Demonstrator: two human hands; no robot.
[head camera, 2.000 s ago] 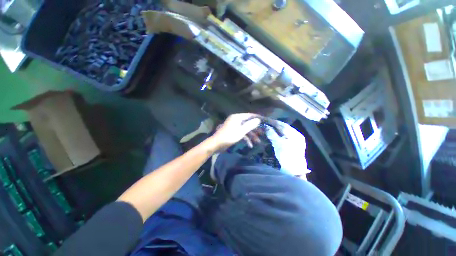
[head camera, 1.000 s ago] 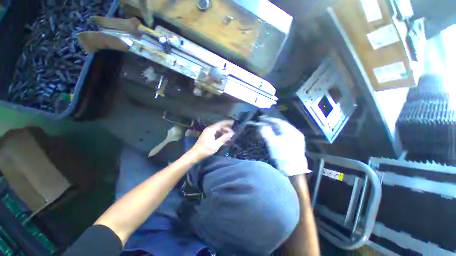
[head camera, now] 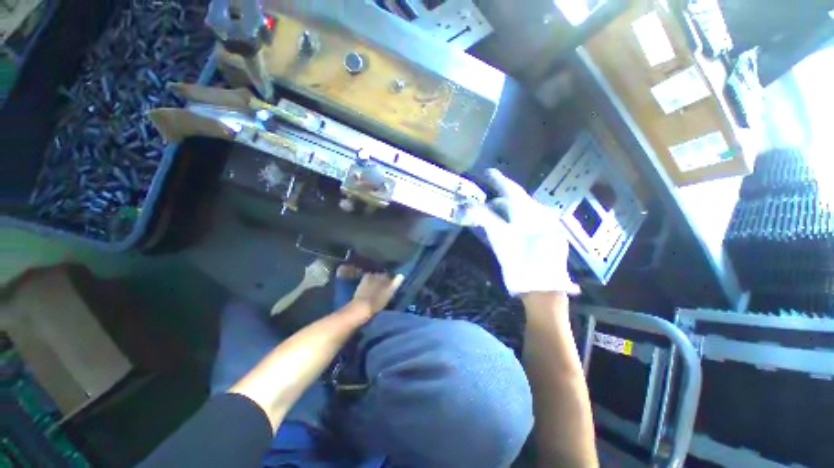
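Note:
My bare left hand [head camera: 375, 292] is low at the near edge of the supply bin, fingers curled; whether it holds anything is not clear. My right hand [head camera: 530, 239], in a white glove, has its fingertips at the right end of the silver guide rail [head camera: 411, 183]; any part between them is hidden by glare and the fingers. Small dark cylinders, perhaps capacitors [head camera: 471, 297], lie loose in the supply bin below the rail end, partly hidden by my knee. The tan-silver machine [head camera: 411, 96] stands behind the rail.
The receiving bin [head camera: 157, 203], heaped with dark parts, is at left, with a cardboard chute [head camera: 194, 126] at its right side. A pale brush [head camera: 302, 285] lies by my knee. A slotted metal plate [head camera: 617, 228], cardboard box [head camera: 663, 101] and tubular cart handle [head camera: 690, 366] are at right.
My gloved right hand has moved up from above the supply bin to the rail end. My left hand has moved down and slightly left, away from the dark bunch between the hands.

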